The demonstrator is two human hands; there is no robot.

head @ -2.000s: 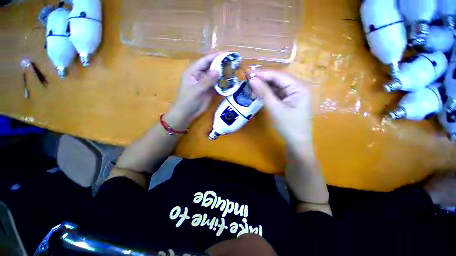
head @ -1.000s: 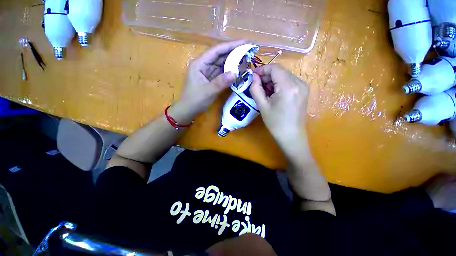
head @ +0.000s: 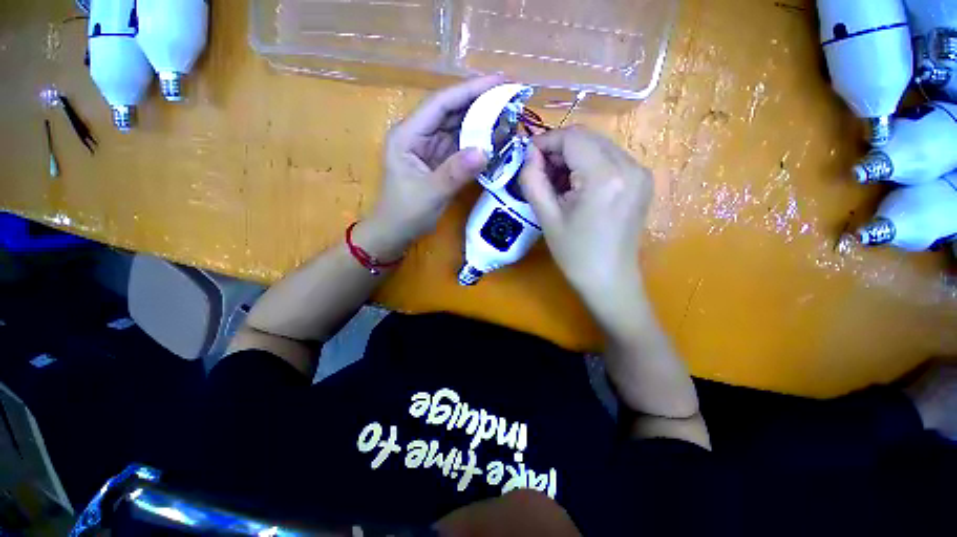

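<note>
My left hand [head: 425, 168] holds the white camera head shell [head: 486, 117], tilted on edge with its inside facing right. The white bulb camera body [head: 504, 226] lies below it, its silver screw base pointing down-left and a black square window on its front. My right hand [head: 593, 199] has its fingertips pinched at the body's upper end, beside the shell. What they pinch is too small to tell. Thin red and dark lead wires [head: 535, 121] stick out between the shell and my right fingers.
A clear plastic tray [head: 453, 71] lies beyond my hands. Bulb bodies [head: 869, 65] are grouped at right, and two more [head: 173, 47] at upper left. Dark tweezers [head: 77, 123] and a thin stick tool [head: 50, 149] lie at left. Part of another person shows at the right edge.
Since two seconds ago the shell has turned more on edge and its wires stick out to the right. Over the last second both hands have barely moved.
</note>
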